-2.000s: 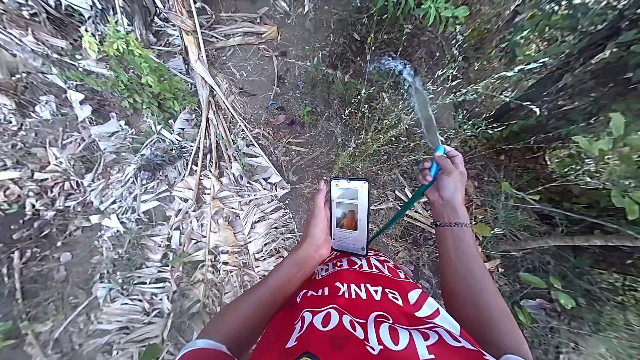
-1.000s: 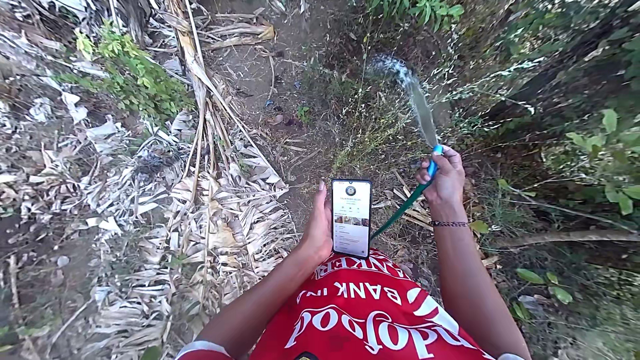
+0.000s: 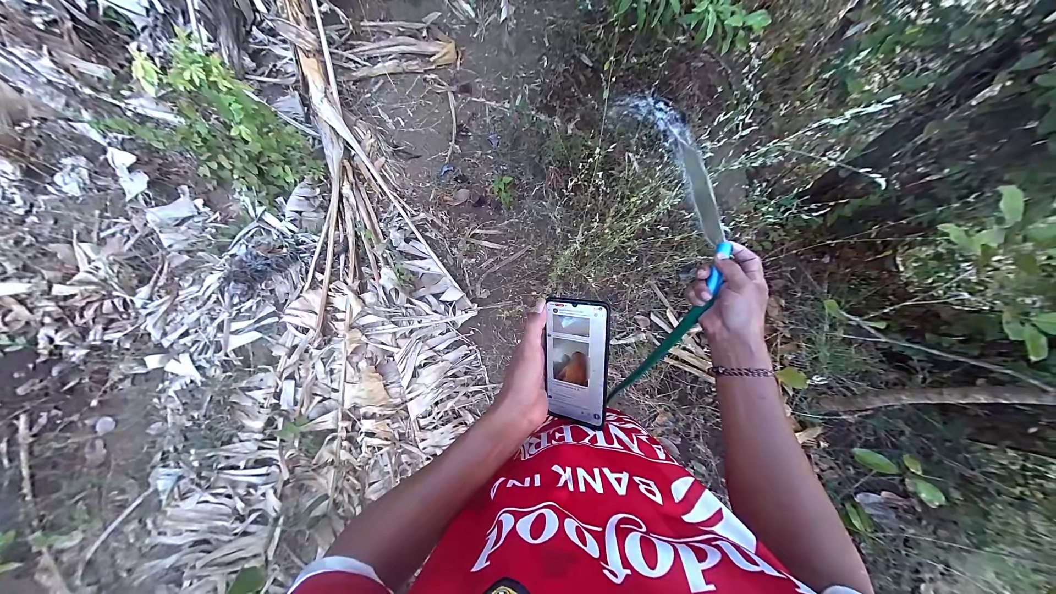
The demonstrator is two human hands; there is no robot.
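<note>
My left hand [image 3: 525,367] holds a smartphone [image 3: 577,361] upright near the lower middle, its lit screen facing me with pictures and small writing on it. To the right, my right hand [image 3: 737,289] grips the light blue end [image 3: 719,268] of a green hose [image 3: 668,345]. A stream of water [image 3: 697,177] leaves that end and breaks into spray farther forward. The hose runs back down behind the phone, where its lower part is hidden. A braided bracelet circles my right wrist.
Dry leaves [image 3: 396,346] and long dry stalks [image 3: 332,157] cover the ground at left, beside a leafy green plant [image 3: 235,128]. Thin grasses [image 3: 610,214] grow ahead. At right are a branch [image 3: 932,398] and green foliage [image 3: 1023,280].
The phone screen changed from a picture view to a different page one second ago, and now shows a picture view again. Both hands have stayed nearly in place, with water flowing throughout.
</note>
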